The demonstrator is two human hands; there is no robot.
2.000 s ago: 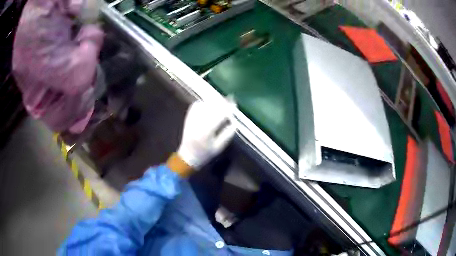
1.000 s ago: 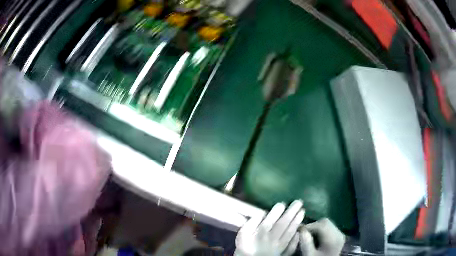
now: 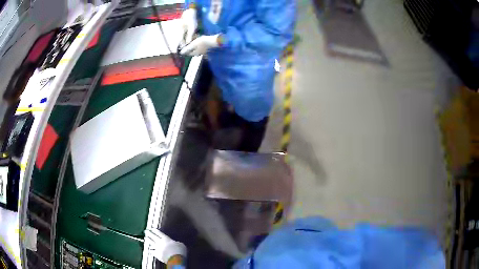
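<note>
My left hand [image 3: 164,247], in a white glove with an orange-brown cuff, is at the silver rail of the green line at the lower edge. It is small and blurred, and I cannot tell whether its fingers hold anything. My right hand is not in view. A silver-white metal chassis [image 3: 113,142] lies at an angle on the green line, its narrow end towards the rail. A dark tool [image 3: 94,223] with a thin shaft lies near my left hand. A green circuit board unit [image 3: 79,257] is cut off by the bottom edge.
Another person in blue [image 3: 241,63] stands at the line, white-gloved hands near a second flat metal unit [image 3: 139,42]. A red-orange sheet [image 3: 139,74] lies by it. A metal stool [image 3: 249,176] stands beside the line. Yellow-black tape [image 3: 287,100] runs along the grey floor. Dark crates are upper right.
The view has swung round along the line, now showing the person in blue, the stool and the floor. The person in pink is out of view. My right hand has left the picture.
</note>
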